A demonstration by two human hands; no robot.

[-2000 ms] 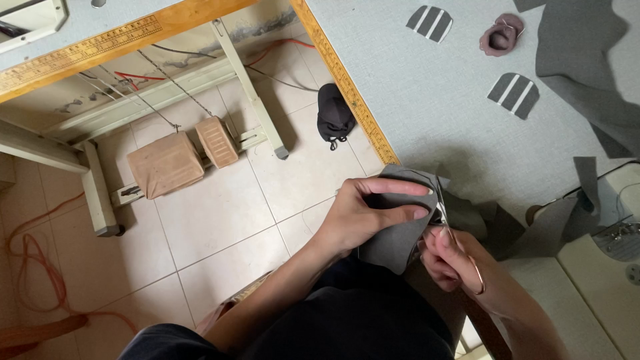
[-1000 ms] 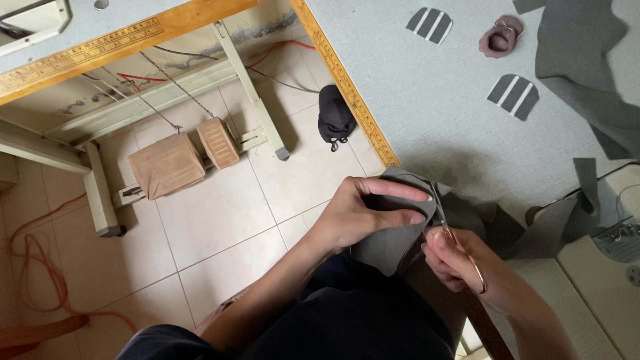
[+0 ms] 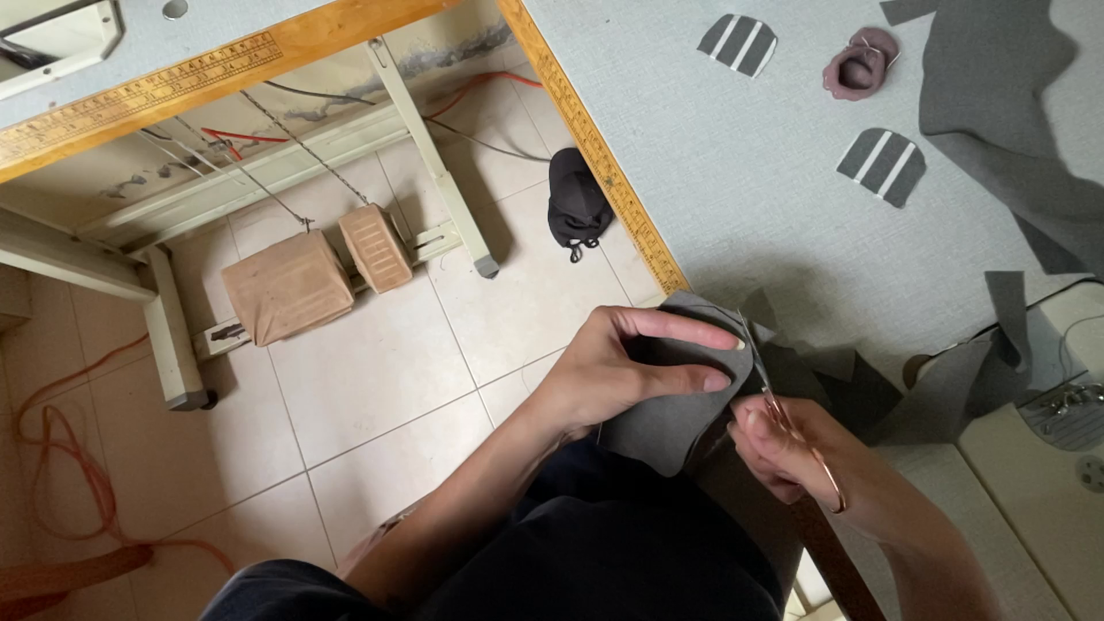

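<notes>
A piece of dark grey fabric is pinched between the thumb and fingers of my left hand, just off the table corner. My right hand grips a pair of metal scissors with copper-coloured handles. Their narrow blades point up along the fabric's right edge, close to my left fingertips. How far the blades are parted cannot be told. Grey fabric scraps lie just beyond the scissors. Two rounded grey pieces with white stripes, one farther back and one nearer, lie on the table.
The table has a wooden edge with a measuring tape. A mauve cup-like object and a large grey cloth lie on it. A sewing machine stands at right. Below are wrapped pedals, a black cap and orange cords.
From two seconds ago, my right hand and the scissors have shifted slightly beside the fabric's edge. My left hand keeps nearly the same place and hold.
</notes>
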